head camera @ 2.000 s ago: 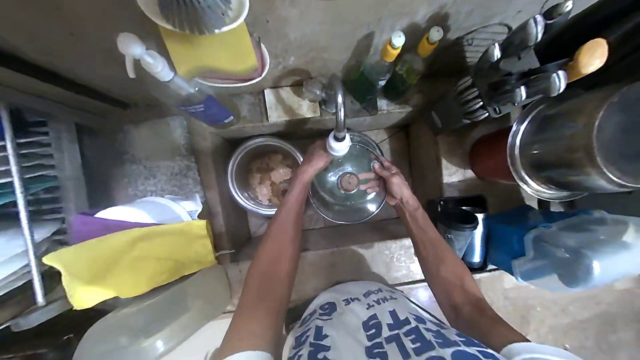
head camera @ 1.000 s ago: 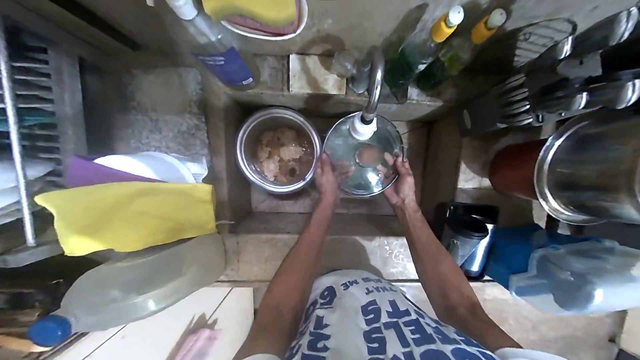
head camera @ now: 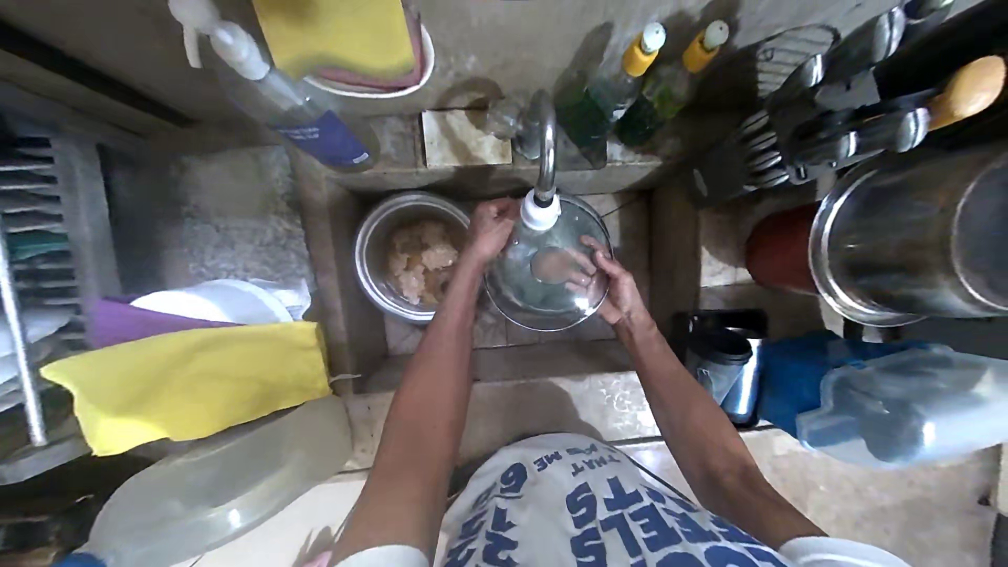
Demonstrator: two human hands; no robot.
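A round glass pot lid (head camera: pixel 524 291) is held in the sink under the white-tipped faucet (head camera: pixel 546 157). On the lid's upper left edge is my left hand (head camera: pixel 493 228), its fingers closed at the rim. My right hand (head camera: pixel 618 287) grips the right side, and some of its fingers show through the glass. To the left of the lid, a metal pot (head camera: pixel 368 264) stands in the sink with pale chunks of food (head camera: pixel 425 256) in it. My left forearm passes close by the pot's right side. Whether water runs from the faucet cannot be told.
Stone sink walls (head camera: pixel 673 260) surround the work. Behind are a pump bottle (head camera: pixel 323 134), a sponge-like block (head camera: pixel 465 138) and green bottles (head camera: pixel 587 102). At right stand a large steel pot (head camera: pixel 890 236) and a dark cup (head camera: pixel 720 354); a yellow cloth (head camera: pixel 189 386) lies at left.
My left hand has moved up from the lid's lower left edge to its upper left edge since one second ago. The view has shifted somewhat.
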